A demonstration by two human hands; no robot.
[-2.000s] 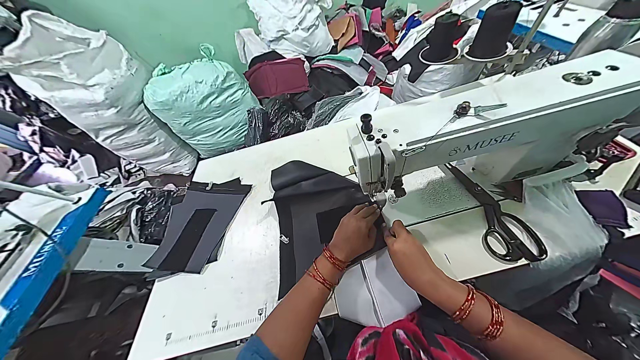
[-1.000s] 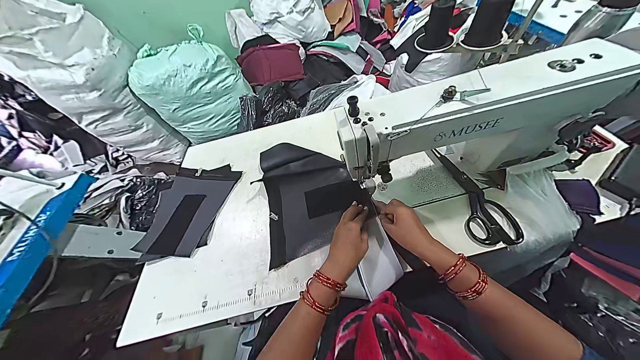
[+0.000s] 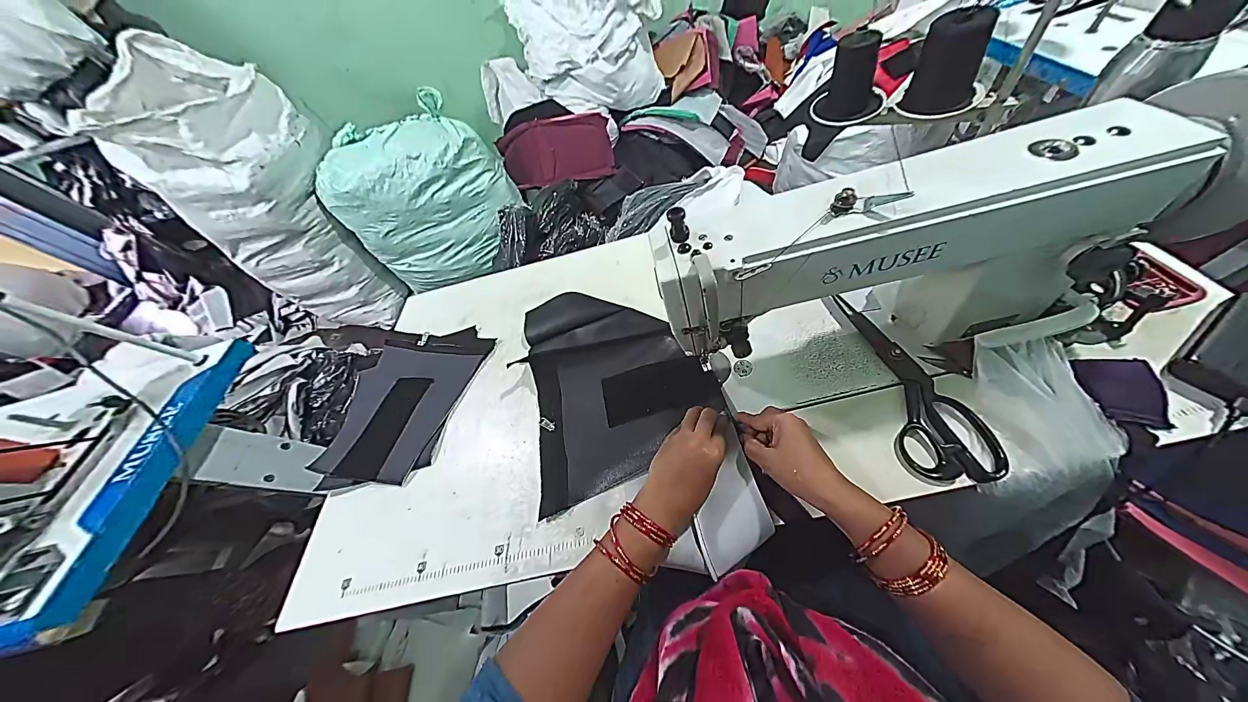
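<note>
A dark grey fabric panel [image 3: 609, 429] with a black patch [image 3: 658, 390] lies on the white sewing table, its right edge at the needle and presser foot [image 3: 710, 361] of a sewing machine [image 3: 936, 224]. My left hand [image 3: 694, 453] pinches that edge just below the foot. Close beside it, my right hand [image 3: 785, 453] grips a dark strip at the same edge; the fingertips nearly touch. Below my hands, a pale grey piece [image 3: 726, 522] hangs over the table's front edge. Fabric and fingers partly hide the seam.
Black-handled scissors [image 3: 926, 409] lie right of my hands. Grey panels with black strips [image 3: 400, 414] rest at the table's left end. Behind stand a white sack [image 3: 234, 175], a mint-green sack [image 3: 419, 195] and black thread cones [image 3: 946, 63]. Plastic sheeting [image 3: 1043, 439] drapes at the right.
Since the earliest frame, the panel has turned and its black patch, then largely behind my left hand, is in full view. Both hands have shifted down from the presser foot along the edge.
</note>
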